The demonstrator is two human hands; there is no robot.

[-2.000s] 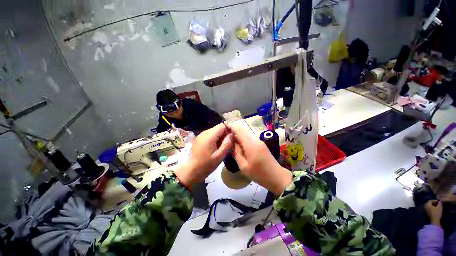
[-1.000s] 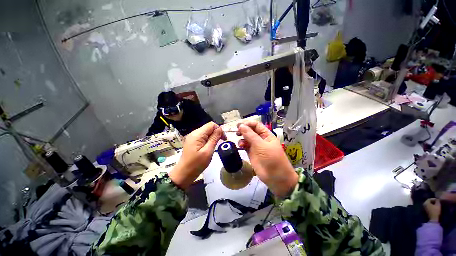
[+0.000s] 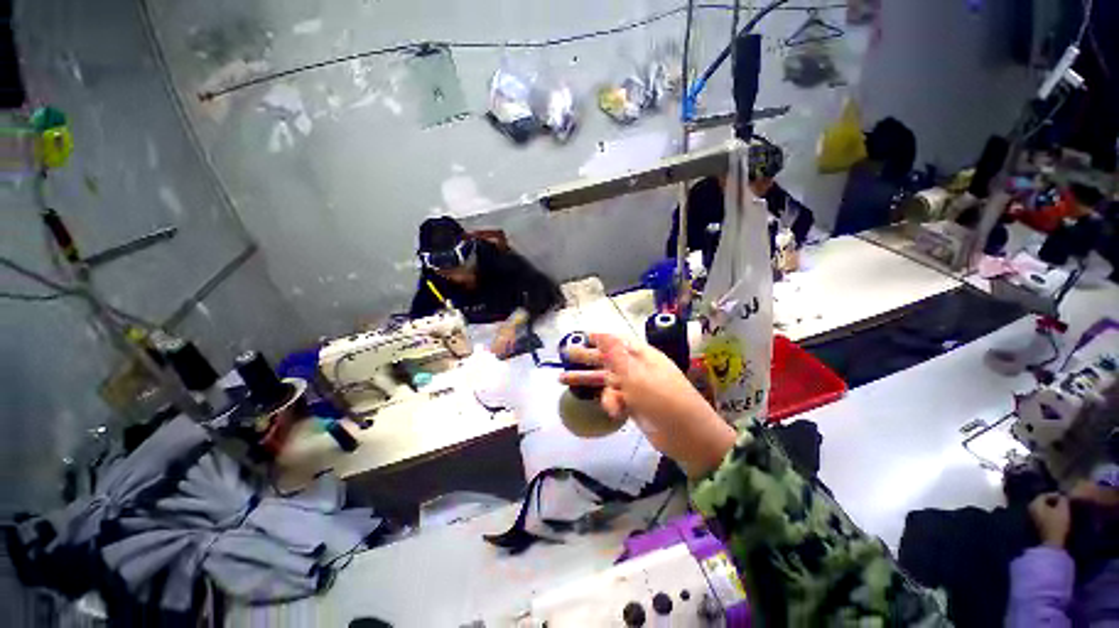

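A black thread cone (image 3: 573,345) stands on a round tan holder (image 3: 592,416) behind the sewing machine. My right hand (image 3: 648,390) is at this cone, its fingers spread across the cone's side and hiding part of it. I cannot tell if the fingers grip it. A second black cone (image 3: 666,334) stands just right of my hand. My left hand is not in view. The machine (image 3: 626,596), white with a purple end, shows at the bottom edge. No thread strand can be made out.
A pale bar (image 3: 638,179) runs overhead to a pole with a hanging plastic bag (image 3: 740,307). A red basket (image 3: 804,383) is behind right. Grey garments (image 3: 233,521) lie at left, white panels with black strips (image 3: 571,497) behind the machine. Other people sit behind and at right.
My two hands were raised together, fingertips close, above the cone. My left hand has left the picture. My right hand has come down to the cone. The view has shifted, showing more of the machine.
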